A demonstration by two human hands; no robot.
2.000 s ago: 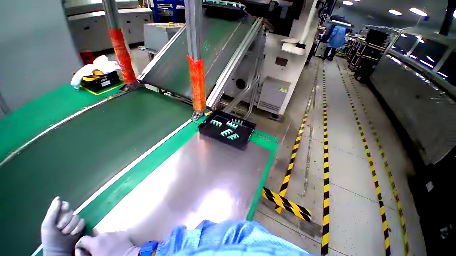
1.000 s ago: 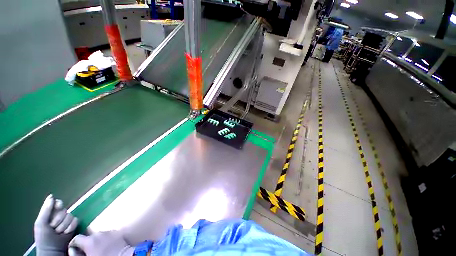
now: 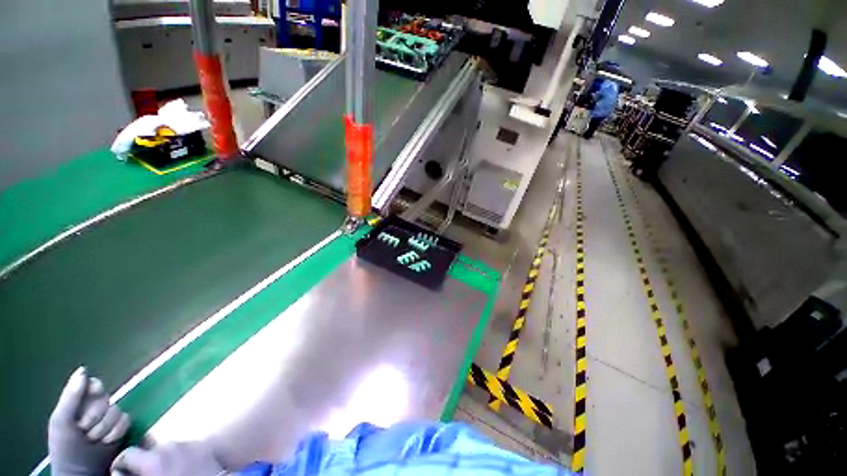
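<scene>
My left hand (image 3: 85, 423), in a pale grey-white glove, is at the lower left over the conveyor edge, fingers curled and nothing seen in it. My right hand (image 3: 167, 457), gloved too, is beside it at the bottom edge, partly cut off; its fingers are hidden. A carrier with a board (image 3: 415, 46) sits high on the sloped conveyor (image 3: 325, 125), showing a pale green-teal cover and orange-red parts. The steel bench plate (image 3: 306, 344) lies in front of me.
A small black tray (image 3: 407, 253) with pale green E-shaped pieces stands at the plate's far corner. Orange-wrapped posts (image 3: 358, 167) flank the incline's foot. The conveyor belt (image 3: 167, 251) runs left. A person in blue (image 3: 604, 100) is far down the striped aisle.
The carrier with the board has come further into view at the top of the incline. The view has shifted slightly; my hands stay close together, now lower and further left in the picture.
</scene>
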